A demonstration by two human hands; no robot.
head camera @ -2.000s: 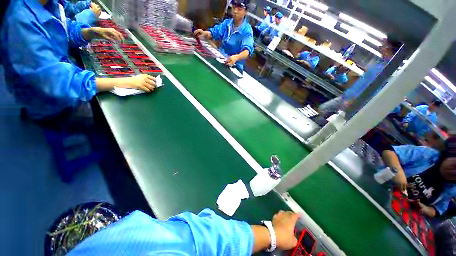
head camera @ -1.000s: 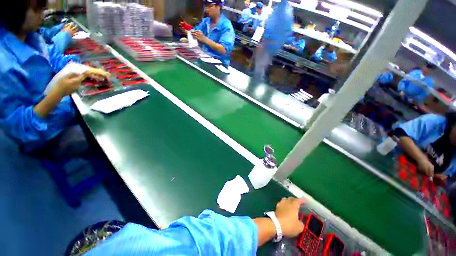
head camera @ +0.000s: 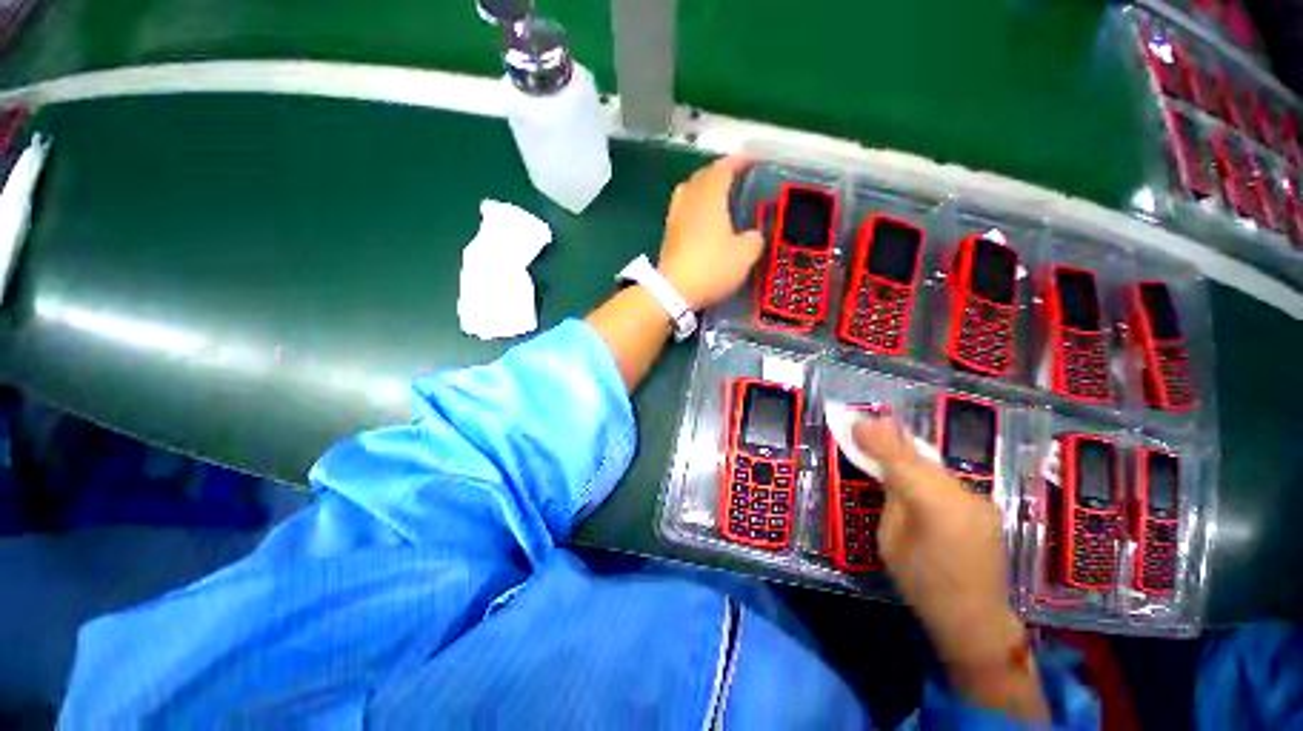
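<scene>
A clear blister tray point(head camera: 893, 374) lies on the green bench, holding two rows of red-and-black keypad phones point(head camera: 799, 257), screens up. My left hand point(head camera: 710, 236), with a white wristband, is at the tray's upper left corner, thumb beside the first phone; its fingertips are partly hidden at the rim. My right hand point(head camera: 936, 536) pinches a white wiping cloth point(head camera: 866, 440) over the second phone point(head camera: 855, 511) of the near row and partly covers the phone beside it.
A white pump bottle point(head camera: 560, 140) with its lid flipped up stands left of a grey metal post point(head camera: 646, 64). A crumpled white wipe point(head camera: 500, 271) lies below it. A pale rail divides the bench from the green belt. Another tray of red phones point(head camera: 1226, 122) is at the upper right.
The view has swung down and right onto the tray. The whole tray and my right hand with the cloth now show. My left hand is still at the tray's corner.
</scene>
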